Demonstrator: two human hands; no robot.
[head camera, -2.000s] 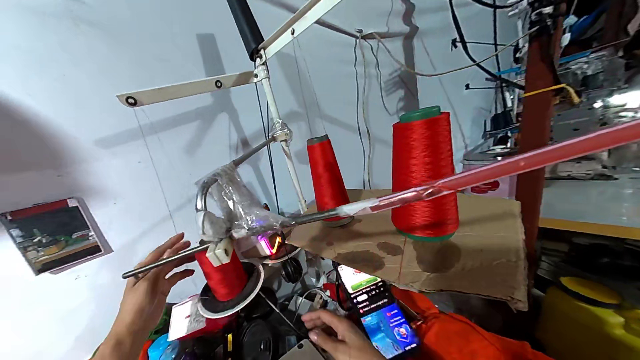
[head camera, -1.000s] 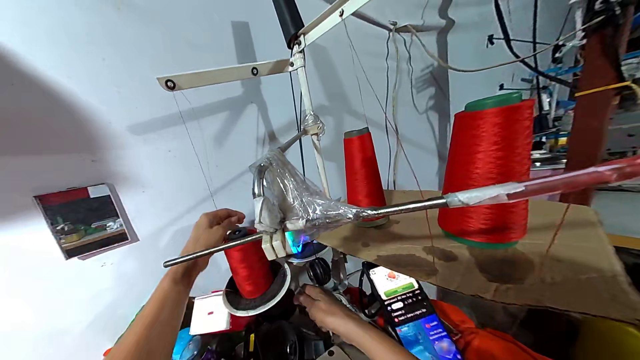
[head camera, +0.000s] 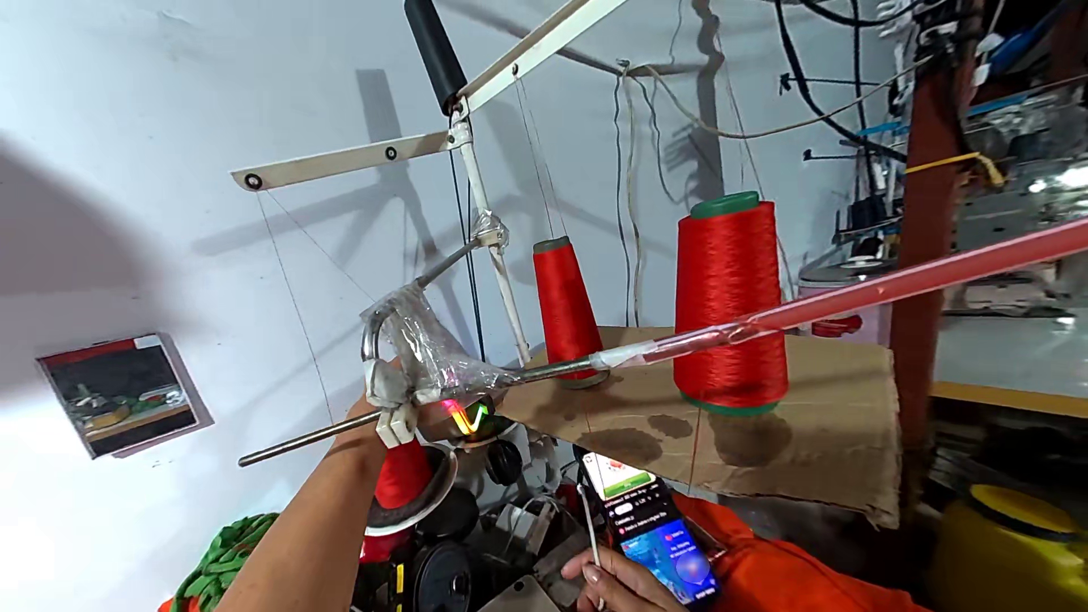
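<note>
My left forearm crosses behind the metal rod (head camera: 310, 438) of a thread stand, above a red thread cone (head camera: 403, 478) on a round holder. My left hand (head camera: 378, 399) is mostly hidden behind the clamp and the clear plastic wrap (head camera: 429, 340). At the lower middle, my right hand (head camera: 625, 582) has a thin white cable (head camera: 589, 523) between its fingers, beside a lit smartphone (head camera: 650, 527). A smaller red thread cone (head camera: 565, 302) and a large red thread cone (head camera: 729, 297) stand on a cardboard sheet (head camera: 820, 425).
White thread-guide arms (head camera: 340, 161) extend above. A red-wrapped bar (head camera: 858, 293) slants across the right side. Orange fabric (head camera: 773, 565) lies below the cardboard, green fabric (head camera: 228, 552) at the lower left. A yellow container (head camera: 1003, 552) stands at the lower right, near a brown post (head camera: 926, 255).
My left hand has moved from above the small holder's red cone to behind the wrapped clamp. My right hand now has the white cable between its fingers near the phone.
</note>
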